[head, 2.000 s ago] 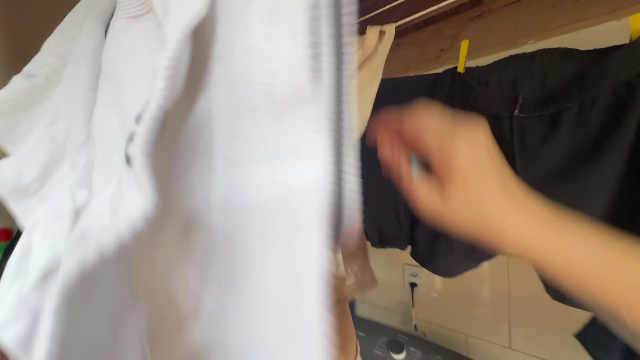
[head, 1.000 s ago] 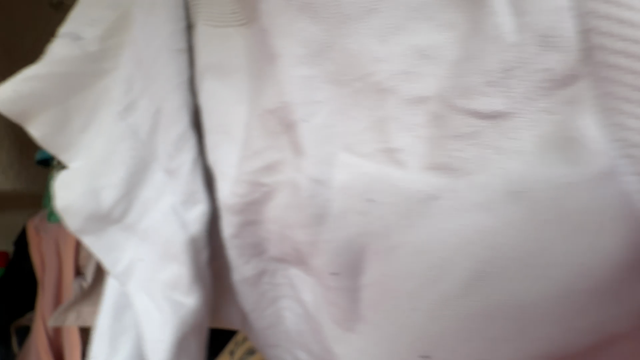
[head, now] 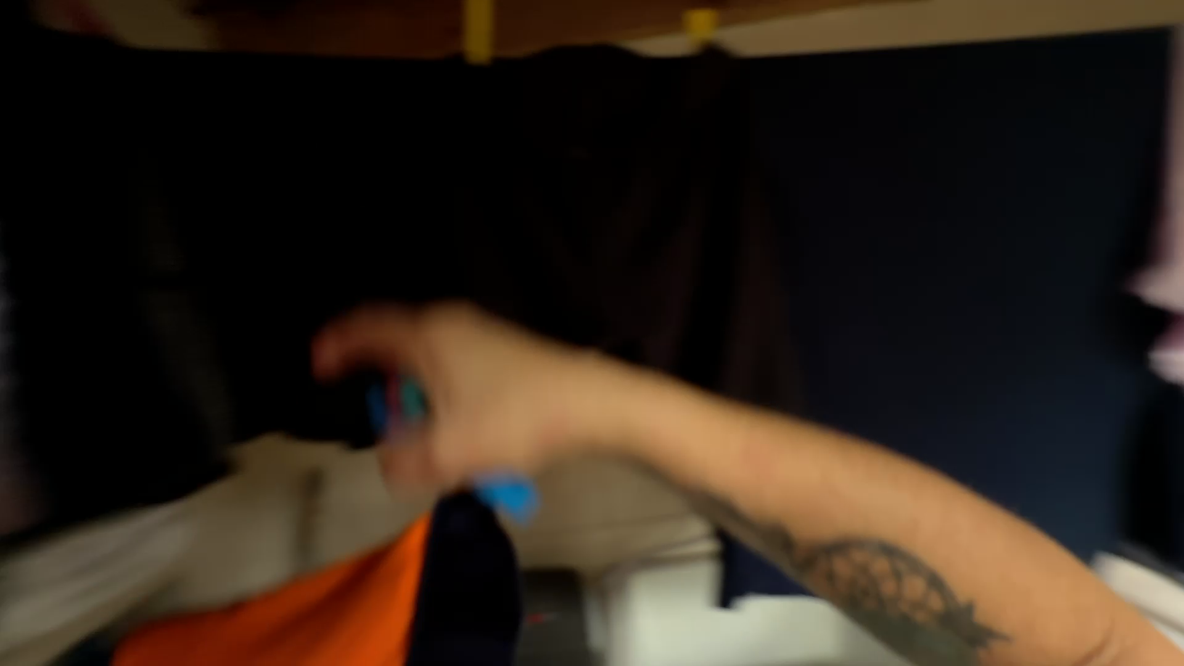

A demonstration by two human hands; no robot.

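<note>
My right hand (head: pixel 462 398), blurred, reaches in from the lower right with the forearm across the view. Its fingers are curled around small blue, red and green pieces (head: pixel 398 407) that look like clothespins. Just below the hand hangs an orange and dark blue cloth (head: pixel 314 601), its top edge at the lower fingers beside a bright blue piece (head: pixel 509 495). Behind the hand hang a black garment (head: pixel 277 185) and a dark navy cloth (head: pixel 953 231). Yellow clothespins (head: pixel 478 28) sit along their top edge. My left hand is not in view.
A wooden beam (head: pixel 351 26) runs above the dark clothes. A pale pink garment (head: pixel 1170 268) hangs at the right edge. Below are a pale cloth (head: pixel 92 573) at the lower left and a white object (head: pixel 666 610), too blurred to name.
The view has turned a lot, and the white garment that filled it no longer shows there. My right hand is in view again, now with the orange and dark blue cloth just below it.
</note>
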